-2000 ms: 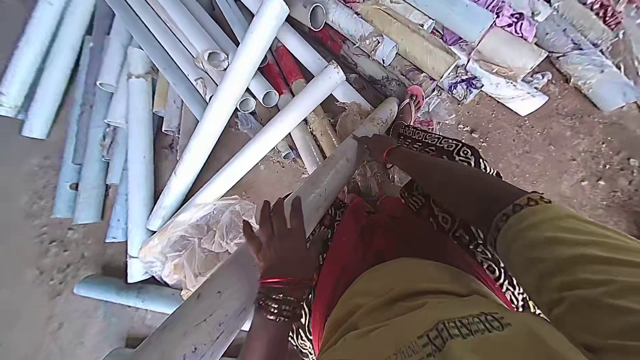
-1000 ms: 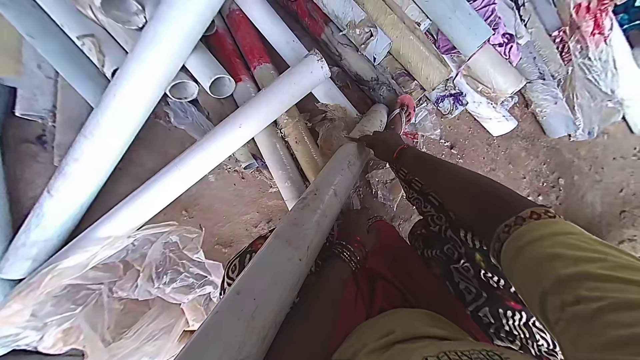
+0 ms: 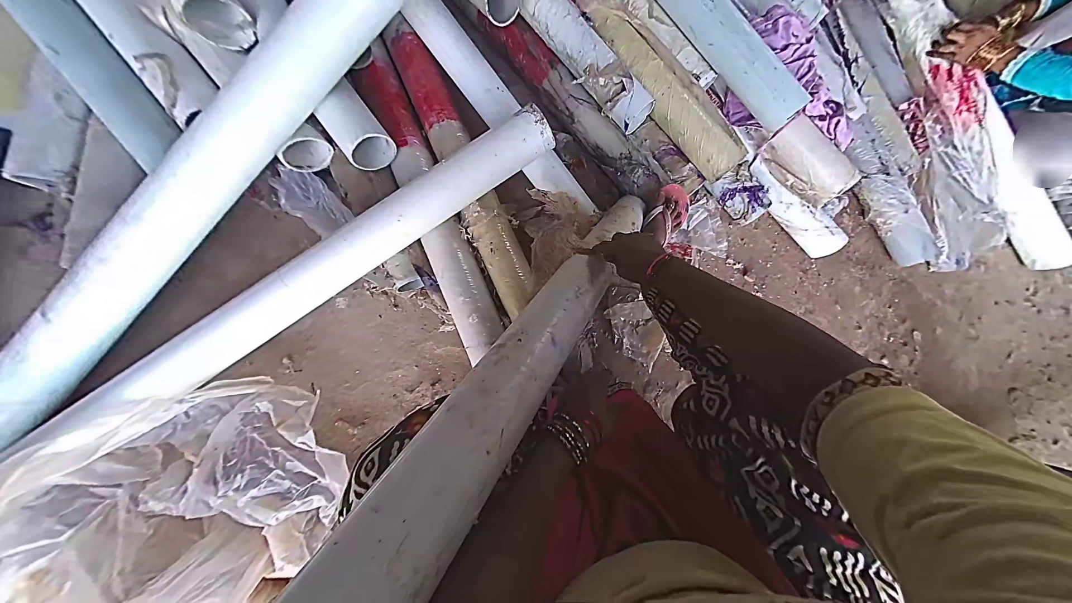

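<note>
A long grey-white pipe [image 3: 469,419] slants from the bottom of the view up to the centre, across my lap. My right hand [image 3: 628,255] is closed around it near its far end, with a red band at the wrist. Just beyond the fingers the pipe's end [image 3: 624,216] shows, beside brown crumpled wrapping [image 3: 557,230]. My left hand [image 3: 586,398], with bangles at the wrist, is low beside the pipe's right side, in shadow and partly hidden by it; its fingers cannot be made out clearly.
Loose white pipes [image 3: 335,243] cross at the left, above crumpled clear plastic [image 3: 243,469]. Behind lie pipes with red sections [image 3: 423,79] and several plastic-wrapped rolls [image 3: 670,92]. Another person's hand [image 3: 976,42] is at the top right. Bare ground [image 3: 921,318] shows at the right.
My left hand has left the top of the pipe, where it was spread two seconds ago, and is now at its right side. My right hand stays near the far end. The view has moved closer.
</note>
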